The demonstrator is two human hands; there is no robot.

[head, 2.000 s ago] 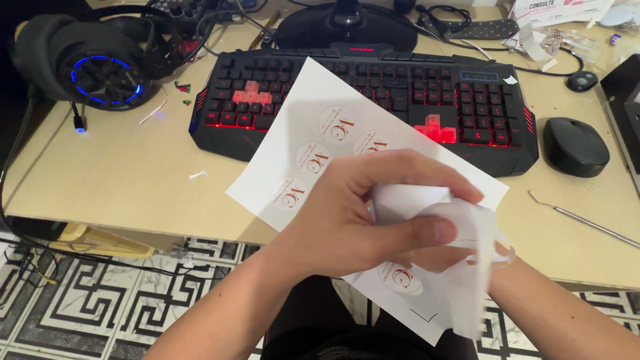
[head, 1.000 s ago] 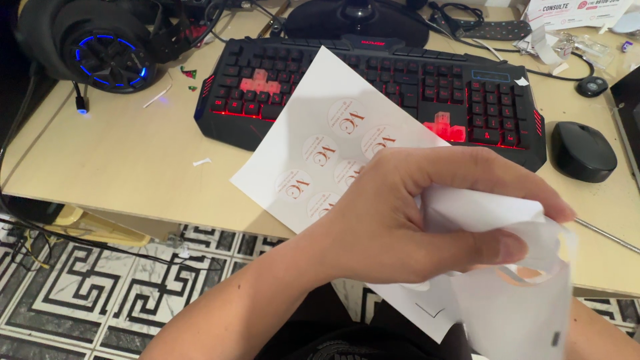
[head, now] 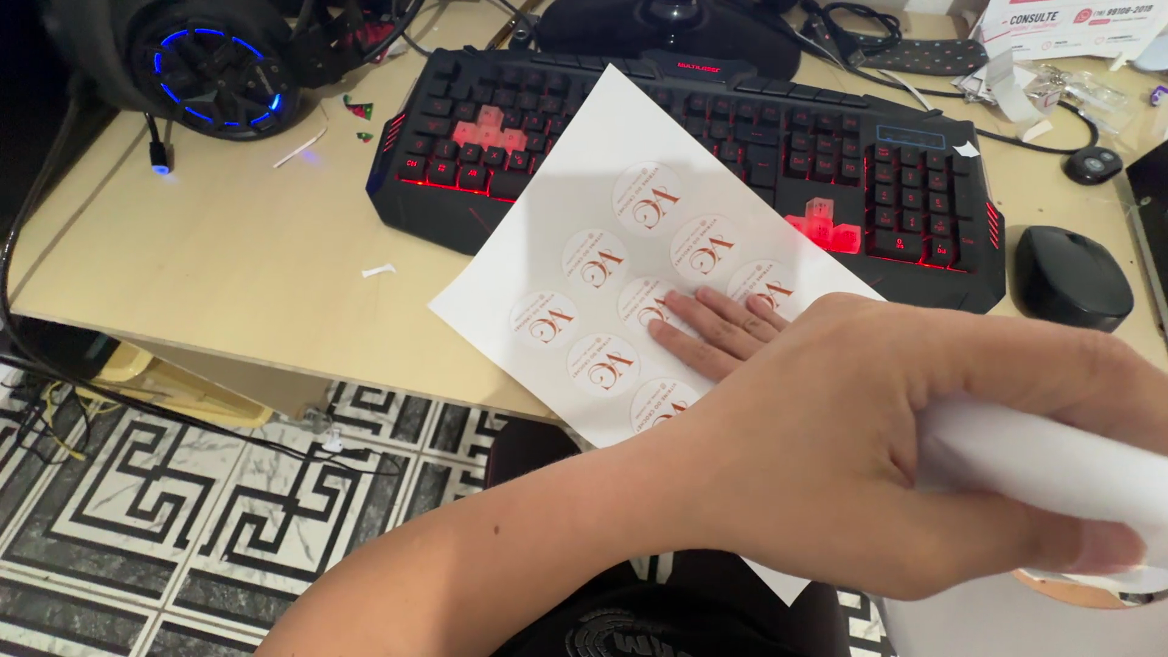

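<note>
My left hand [head: 876,447] reaches across to the right, its fingers and thumb closed on a curled white paper sheet [head: 1049,456] with a round opening near its lower part. Beneath that arm, the fingers of my right hand [head: 716,330] lie spread on a white sheet of round stickers [head: 520,265]; its palm and wrist are hidden. Several printed round stickers, such as one near the top [head: 646,199], show in rows on this sheet. The sheet rests diagonally, partly over the black keyboard [head: 456,196], and its lower corner extends past the desk edge.
A black mouse [head: 1072,278] sits right of the keyboard, with a small round black device [head: 1092,165] behind it. Headphones [head: 219,78] with blue lights stand at the left. Paper scraps [head: 379,270] and cables lie on the desk [head: 228,246]; patterned floor tiles [head: 228,502] show below.
My left hand has moved right with the curled paper, away from the middle of the sticker sheet. The fingers of my right hand now show on the sheet; they were hidden one second ago.
</note>
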